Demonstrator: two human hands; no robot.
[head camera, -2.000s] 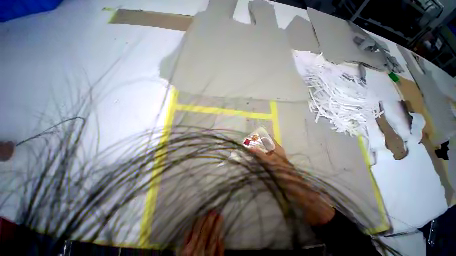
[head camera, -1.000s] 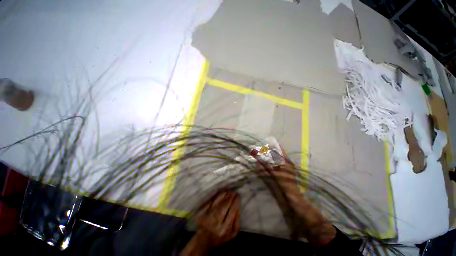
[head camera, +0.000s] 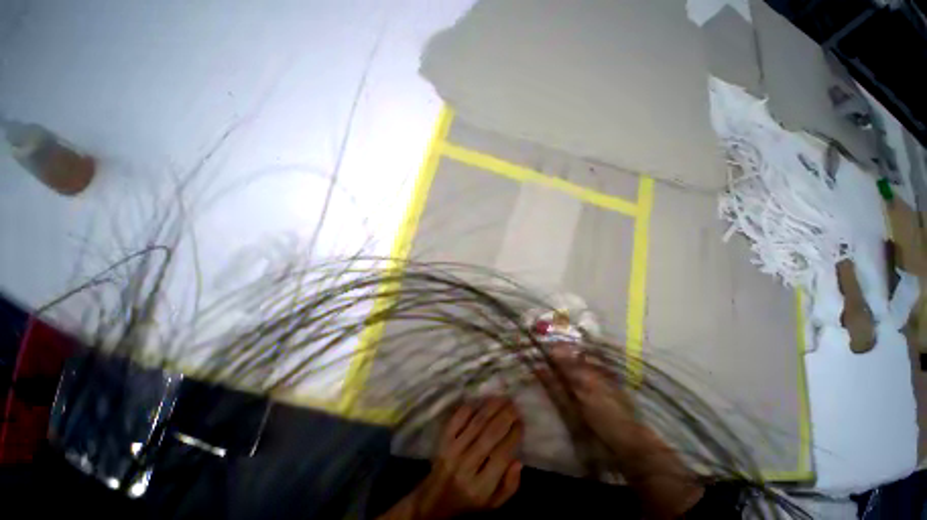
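Note:
My right hand (head camera: 595, 391) is closed around the white glue bottle (head camera: 561, 321), whose label shows a red mark, over the taped area of the grey board (head camera: 681, 305). My left hand (head camera: 480, 447) lies at the board's near edge with its fingers together; whether it presses on something is hidden. Yellow tape (head camera: 638, 274) forms straight lines around the work spot. A paler strip-shaped area (head camera: 541, 236) shows on the board beyond the bottle. Dark curved strands blur the view of both hands.
A brown-bottomed bottle (head camera: 59, 163) lies at the far left. A heap of white strips (head camera: 773, 208) lies at the right, with a brown offcut (head camera: 856, 310) on a white panel (head camera: 864, 416). A shiny clear tray (head camera: 112, 416) and a red bin (head camera: 39, 376) are below the table edge.
The view has shifted, so the board appears farther right. My right hand with the bottle has come nearer the table's front edge. My left hand shows more fully than at first.

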